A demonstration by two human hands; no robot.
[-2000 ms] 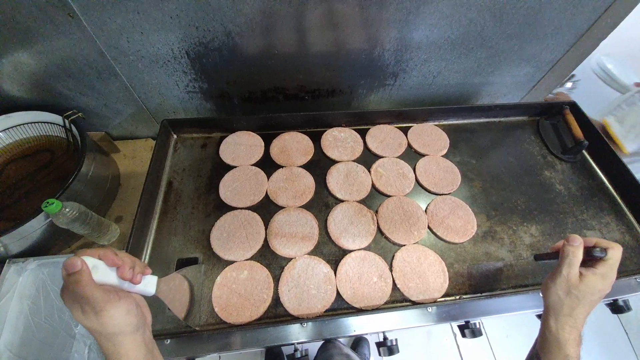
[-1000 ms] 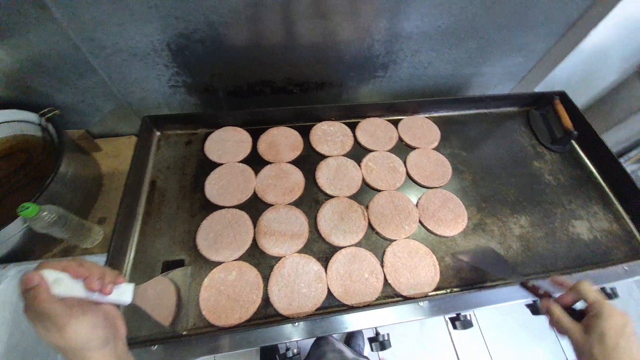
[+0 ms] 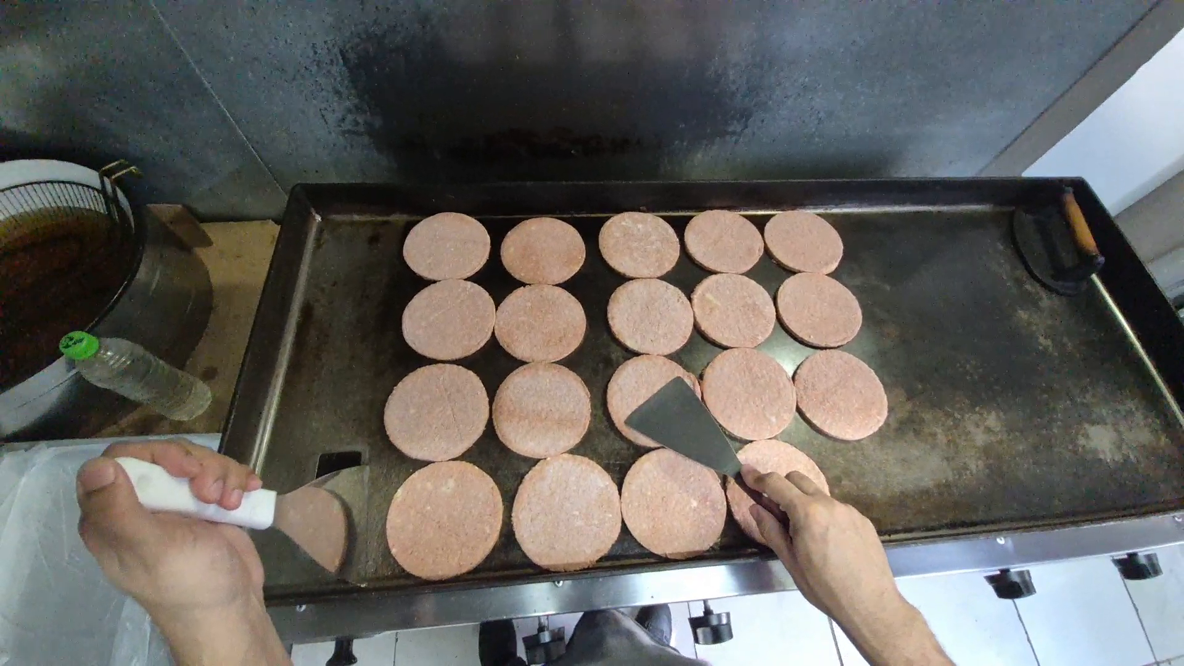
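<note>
Several round raw burger patties [image 3: 444, 520] lie in rows on a flat-top griddle [image 3: 971, 370]. My left hand [image 3: 176, 527] is closed on the white handle of a wide metal scraper [image 3: 324, 527], whose blade is over the griddle's front left corner, left of the front row. My right hand [image 3: 814, 536] grips a dark-bladed spatula [image 3: 680, 425]; its handle is mostly hidden in the fingers. The blade points up and left over a patty [image 3: 643, 384] in the second row from the front. The hand and spatula partly cover the front row's rightmost patty [image 3: 782, 458].
A round burger press with a wooden handle [image 3: 1080, 227] lies at the griddle's back right corner. To the left stand a pot of dark liquid with a wire rack [image 3: 176, 296] and a green-capped clear bottle [image 3: 148, 375]. Clear plastic [image 3: 55, 555] lies at lower left; control knobs [image 3: 1010, 583] line the front.
My right hand has moved left with the spatula, from right of the patties to over them. My left hand still holds the scraper near the front left corner.
</note>
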